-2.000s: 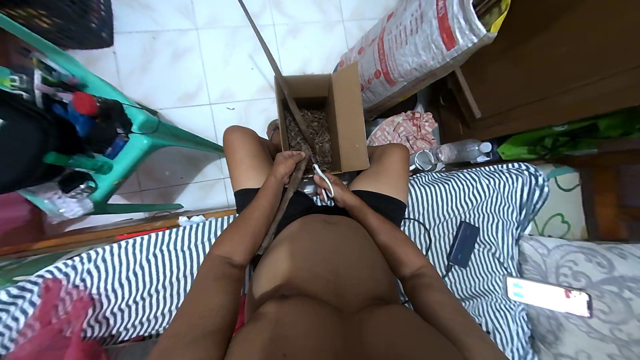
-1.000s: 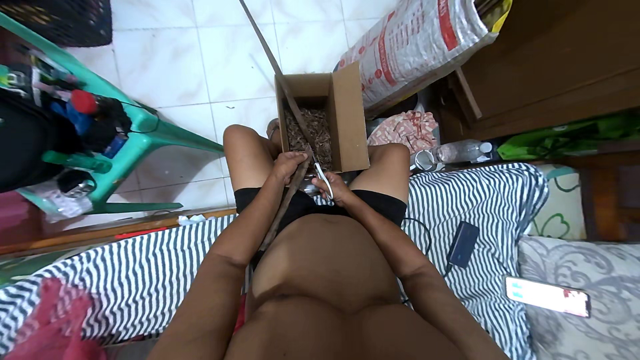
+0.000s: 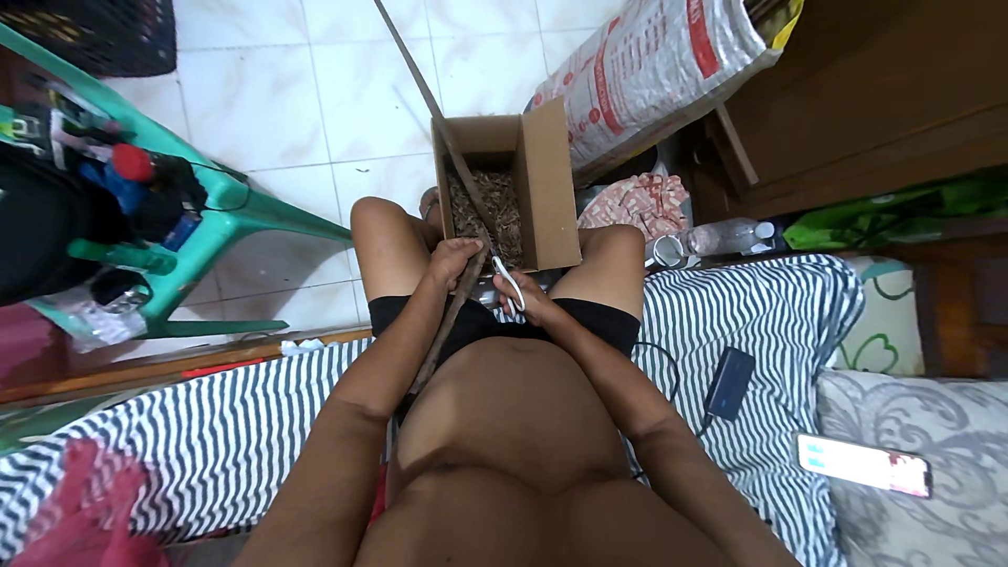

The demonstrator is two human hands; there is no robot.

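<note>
Between my knees stands an open cardboard box with many small brown dried pieces inside. My left hand grips a long, flat brown dried strip near the box's near edge. One length of the strip runs down beside my left forearm to my lap; another brown length reaches up across the box and over the floor. My right hand holds scissors with white handles at the strip, just right of my left fingers. The blades are too small to make out clearly.
A green plastic chair loaded with items stands at the left. Right of the box are a large printed sack, a pink patterned cloth and a plastic bottle. A power bank and a phone lie at the right.
</note>
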